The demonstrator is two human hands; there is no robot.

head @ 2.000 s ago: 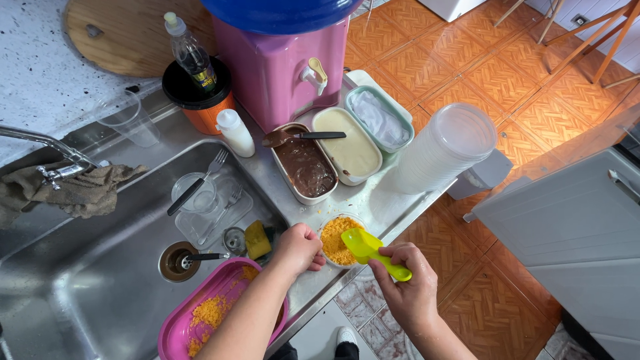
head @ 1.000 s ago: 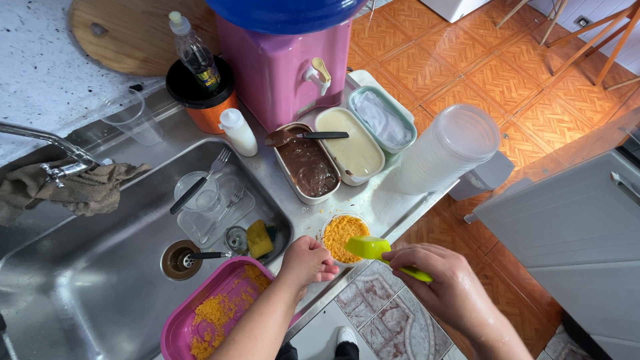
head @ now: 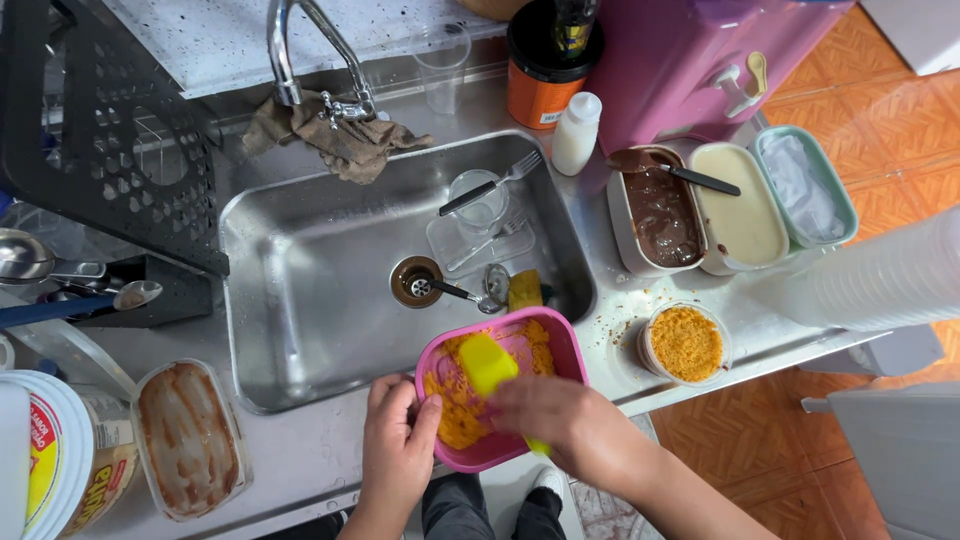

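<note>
My left hand (head: 405,431) grips the left rim of a pink plastic container (head: 576,352) that holds orange-yellow crumbs (head: 459,426). In my right hand (head: 566,424), somewhat blurred, is a yellow-green scoop (head: 486,363), its head inside the container among the crumbs. To the right on the steel counter stands a round clear cup of crumbs (head: 685,343), level near its rim, touched by neither hand. Behind it are a tub of chocolate cream (head: 660,217) with a black-handled utensil (head: 705,181) across it, a tub of pale cream (head: 739,210) and a green-rimmed tub (head: 806,187).
The steel sink (head: 315,285) holds forks, a clear cup and a sponge (head: 525,289). Stacked clear cups (head: 877,277) stand right. A white squeeze bottle (head: 576,135) is behind the sink's corner. Left are a smeared tub (head: 189,439), a large lidded tub (head: 97,450) and a black rack (head: 120,142).
The view has swung left. My right hand has moved the scoop from the crumb cup to the pink container, and my left hand, earlier beside the cup, now grips the container's rim.
</note>
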